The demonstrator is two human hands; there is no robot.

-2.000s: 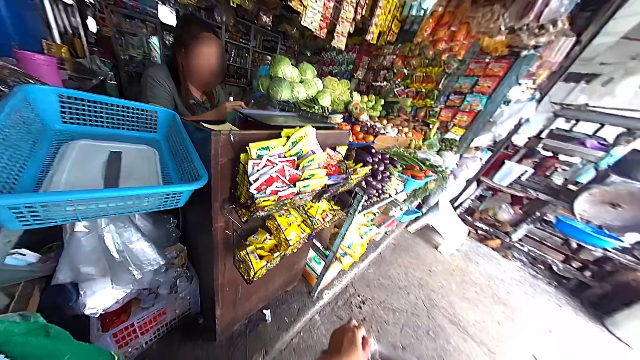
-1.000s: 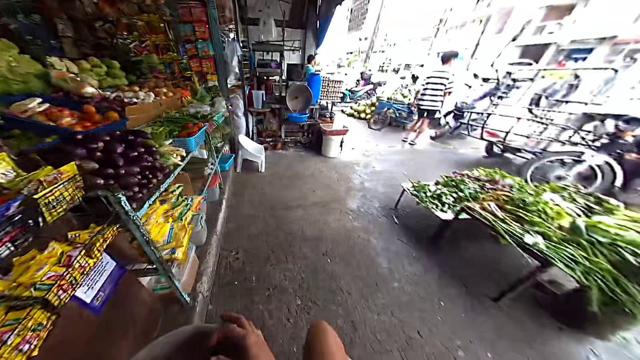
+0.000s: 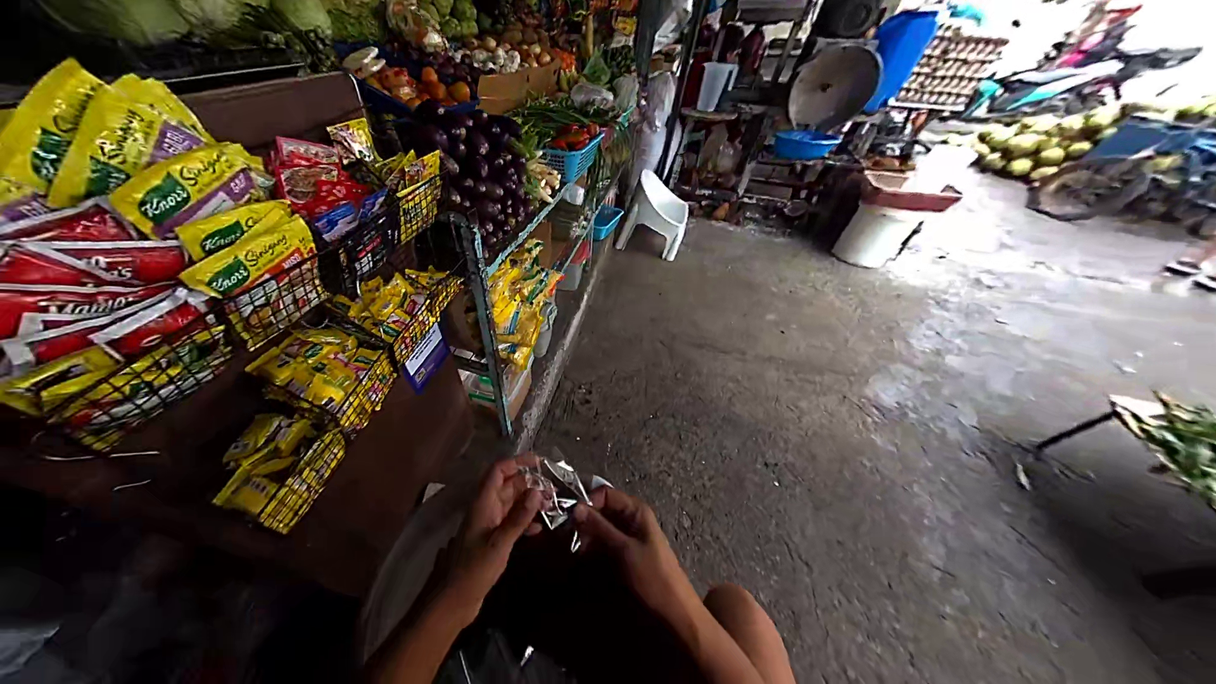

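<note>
My left hand (image 3: 494, 522) and my right hand (image 3: 627, 537) meet at the bottom middle of the view, above my lap. Between their fingertips they hold a small piece of clear plastic wrapping (image 3: 560, 492), crumpled and shiny, pinched from both sides. What the wrapping contains, if anything, cannot be made out. Left of my hands, yellow wire baskets (image 3: 302, 483) with seasoning packets hang on a brown wooden counter (image 3: 399, 484).
Eggplants (image 3: 475, 166) lie on a metal-framed rack beyond the baskets. A white plastic chair (image 3: 655, 214) stands by the rack's far end. Farther off are a white bucket (image 3: 872, 236) and egg trays (image 3: 950, 68). At the right edge is a low table with greens (image 3: 1183, 442).
Both hands have come together, now with clear plastic between them; one second ago one hand showed low in view. The view has swung from the counter toward the walkway, then partly back and down.
</note>
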